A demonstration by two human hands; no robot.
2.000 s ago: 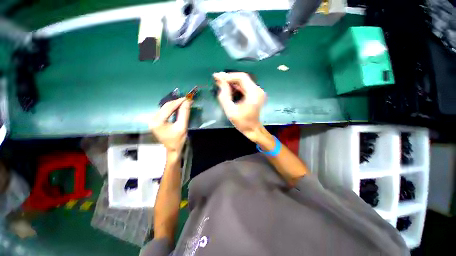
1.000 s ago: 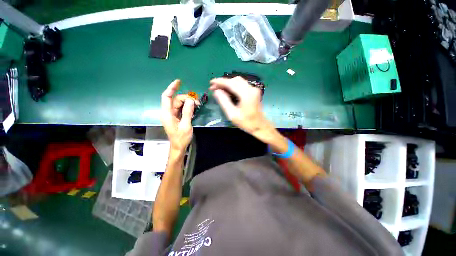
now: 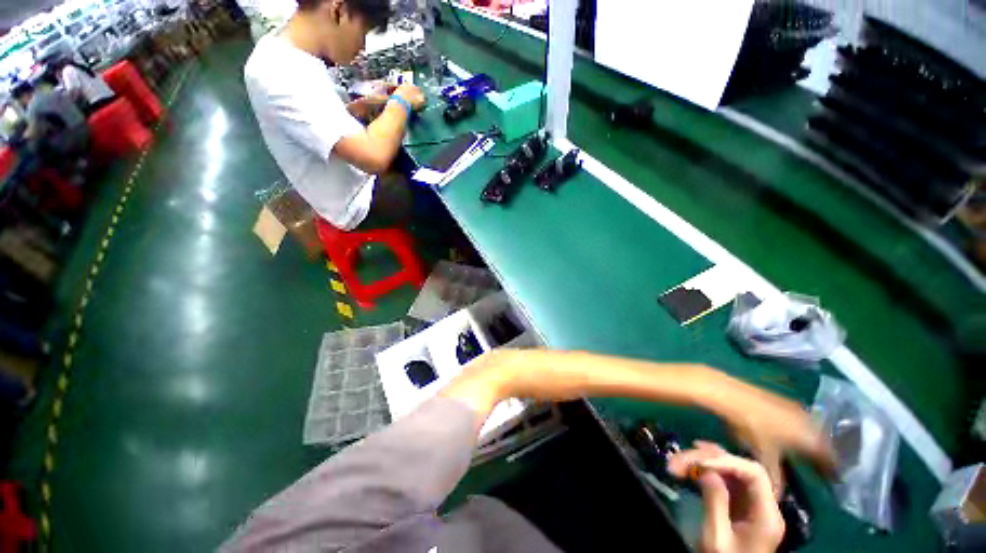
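My left arm crosses the view from the lower left. My left hand (image 3: 798, 434) is blurred above the bench near the screw bag (image 3: 860, 448), and whether it holds anything cannot be told. My right hand (image 3: 735, 499) is below it near the bottom edge, its thumb and fingers pinched on a small orange part (image 3: 695, 471). Small dark parts (image 3: 652, 441) lie at the bench's near edge beside these fingers. A black unit (image 3: 795, 521) shows partly behind my right hand.
The backing sheet with a black pad (image 3: 685, 304) and a plastic bag (image 3: 786, 327) lie at the back. Black units (image 3: 517, 173) stand farther left. A white divided bin (image 3: 402, 354) is below the edge. A person (image 3: 320, 119) works beyond, on a red stool (image 3: 371, 257).
The view has swung left, showing the aisle and another person. My left hand has moved across above my right hand. The orange part was at my left hand and now shows in my right fingers.
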